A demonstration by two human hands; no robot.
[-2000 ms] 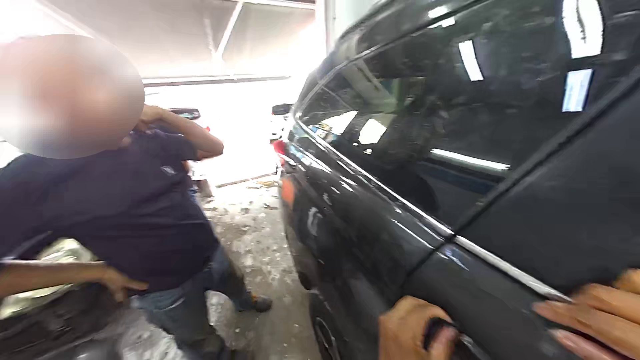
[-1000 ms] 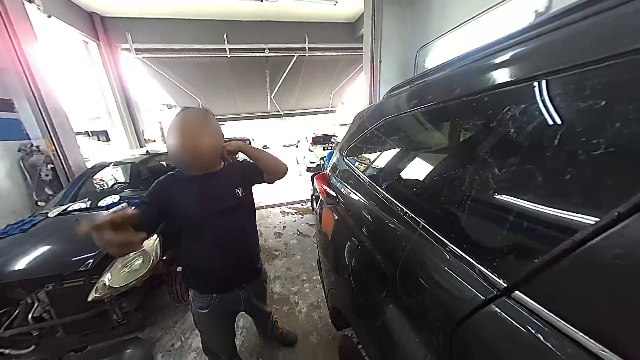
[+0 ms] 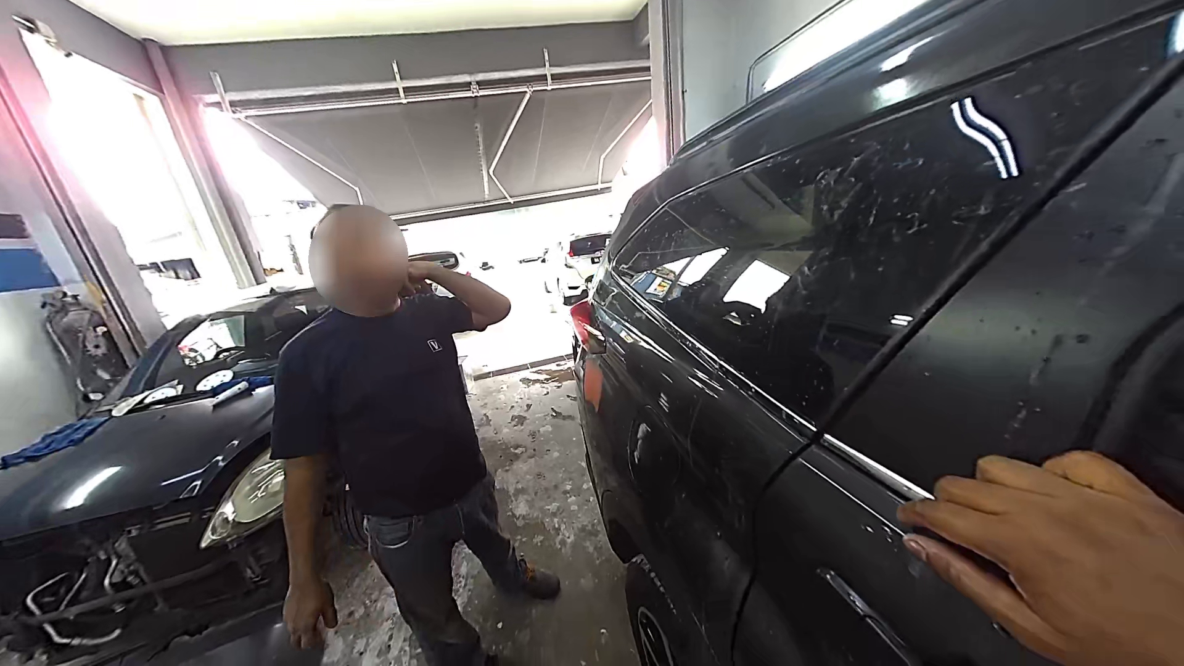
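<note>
My right hand (image 3: 1064, 546) is at the lower right, palm down, with its fingertips on the chrome trim (image 3: 874, 467) below a side window of a black car (image 3: 684, 435). Its thumb lies on the dark door panel just under the trim; nothing shows held in it. A chrome door handle (image 3: 865, 615) sits lower down, to the left of the hand. The dark rear side window (image 3: 795, 240) bears whitish smudges and light reflections. My left hand is out of view.
A person (image 3: 379, 407) stands left of the car, one hand raised beside the head. Behind them is a dark car (image 3: 176, 453) with its front bumper off and a headlight (image 3: 250, 499) exposed. Blue cloth (image 3: 55, 439) lies on its hood. The floor (image 3: 546, 462) is stained.
The other person has lowered the arm that was stretched out a second ago. Two seconds ago both my hands showed at the car's side; now only the right does. The view has swung considerably.
</note>
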